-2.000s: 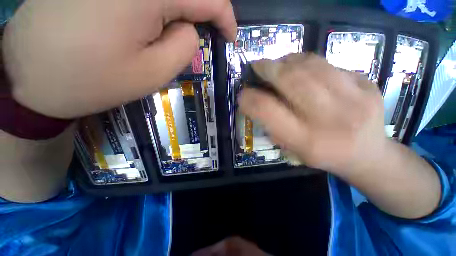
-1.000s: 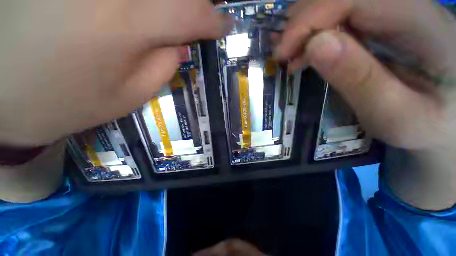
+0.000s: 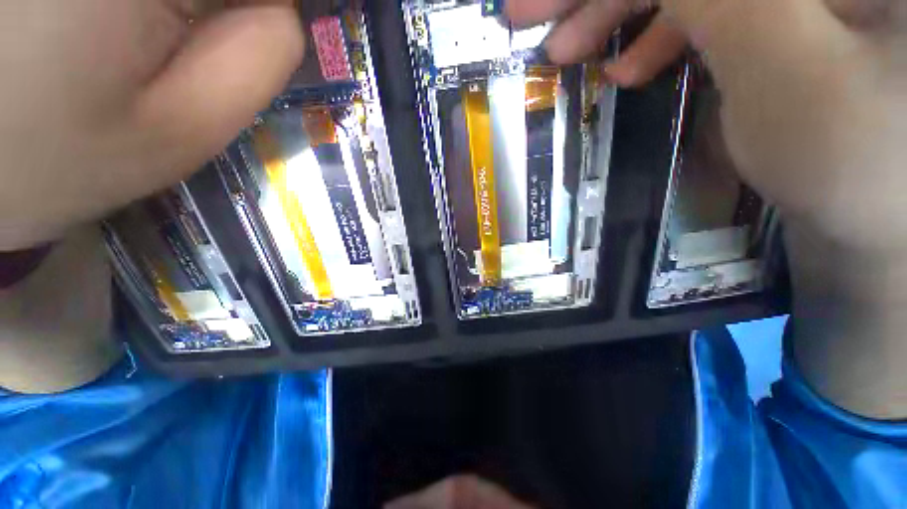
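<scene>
The black phone tray point(image 3: 438, 343) holds several open phone frames side by side. The middle phone frame point(image 3: 509, 189) has an orange flex cable point(image 3: 482, 184), a black printed flex cable point(image 3: 539, 184) and a small blue sub-board point(image 3: 492, 300) at its near end. My right hand point(image 3: 597, 40) has its fingertips over the upper board of this frame. Its upper part is cut off by the picture's top edge, and I cannot tell whether it holds anything. My left hand point(image 3: 189, 109) is large and blurred at the upper left, over the left frames, with its fingertips out of the picture.
A phone frame left of the middle point(image 3: 328, 209) carries a pink-red label point(image 3: 331, 48) on its upper board. Another frame lies at the far left point(image 3: 199, 288), and one at the right point(image 3: 706, 239) is partly behind my right arm. Blue sleeves point(image 3: 199, 427) border the tray's near side.
The tray and frames appear larger and closer. My right hand has moved towards the top edge, and the tweezers-like dark tool seen in it earliest no longer shows. My left hand has shifted left.
</scene>
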